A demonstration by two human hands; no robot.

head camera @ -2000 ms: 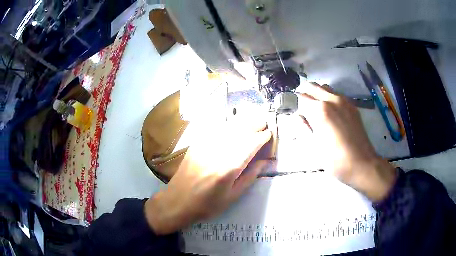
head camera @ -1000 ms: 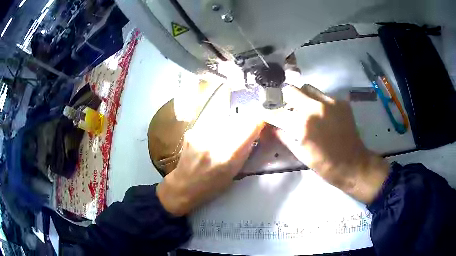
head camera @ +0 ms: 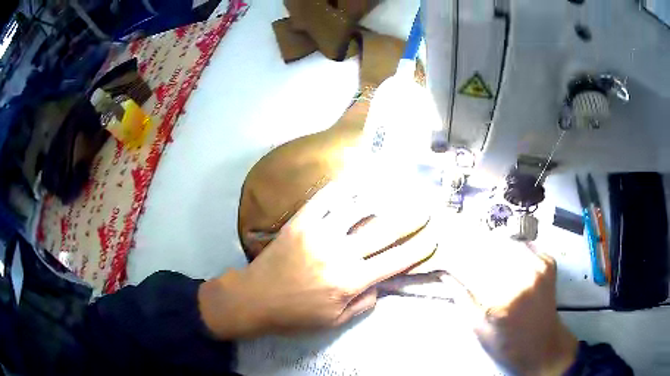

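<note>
A tan-brown leather upper piece [head camera: 283, 183] with pale stitch lines lies on the white machine bed, its right part washed out by the lamp. My left hand [head camera: 323, 264] lies over it with the fingers pointing right, holding it down. My right hand [head camera: 518, 294] is right of it, below the presser foot, with fingers bent; glare hides what its fingertips touch. The sewing machine head [head camera: 477, 44] stands at the upper right, with a ribbed tension knob [head camera: 590, 104] and a thread running down to the dark foot assembly [head camera: 524, 191]. The needle tip cannot be made out.
More brown leather pieces [head camera: 334, 26] lie at the top. Blue snips [head camera: 592, 242], an orange stick [head camera: 604, 250] and a black pouch [head camera: 638, 239] lie right. A yellow-liquid bottle [head camera: 132, 123] stands on the red-printed board [head camera: 110, 220] at left. A ruler [head camera: 294, 360] runs along the front.
The view has swung left, so the machine head and tools appear further right and more brown pieces show at the top. My hands are further apart; my right hand appears lower.
</note>
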